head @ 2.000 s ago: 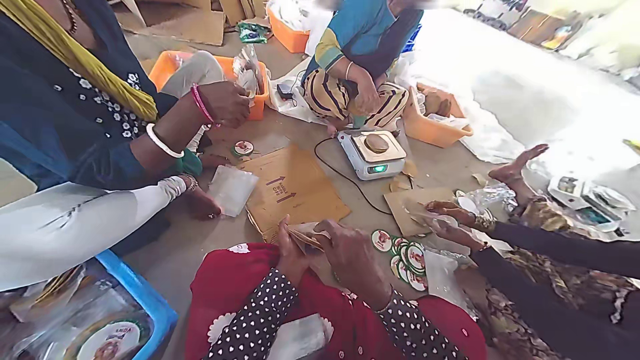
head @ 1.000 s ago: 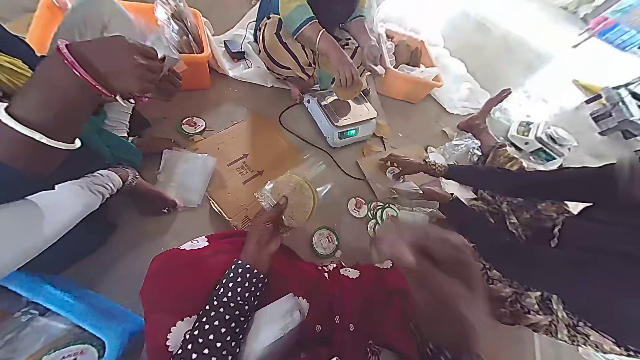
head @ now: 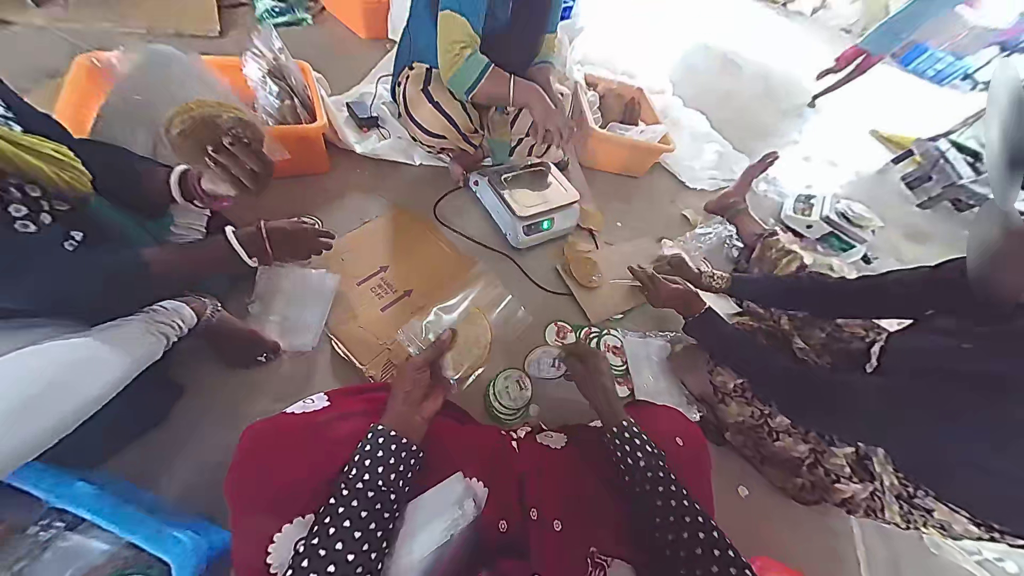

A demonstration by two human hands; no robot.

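Observation:
My left hand (head: 420,384) grips a clear plastic bag (head: 432,316) with thin round flatbreads or discs (head: 468,344) inside, above the edge of a flattened cardboard sheet (head: 392,276). Between the fingers of my right hand (head: 592,376) is the edge of a round printed label (head: 546,362), held just over the floor. A small stack of round labels (head: 510,394) lies between my hands, and more labels (head: 612,352) lie spread beyond my right hand. On my lap rests a bundle of clear plastic bags (head: 438,516).
A digital scale (head: 528,204) with a black cable stands ahead. Co-workers sit left, right and opposite; one at left holds a bagged stack of discs (head: 212,132). Orange crates (head: 300,148) stand behind, a blue crate (head: 120,512) at lower left. Clear bags (head: 294,308) lie beside the cardboard.
My right hand, blurred near my lap a second ago, is now forward at the labels with one in its fingers. The person opposite has drawn a hand back from the scale.

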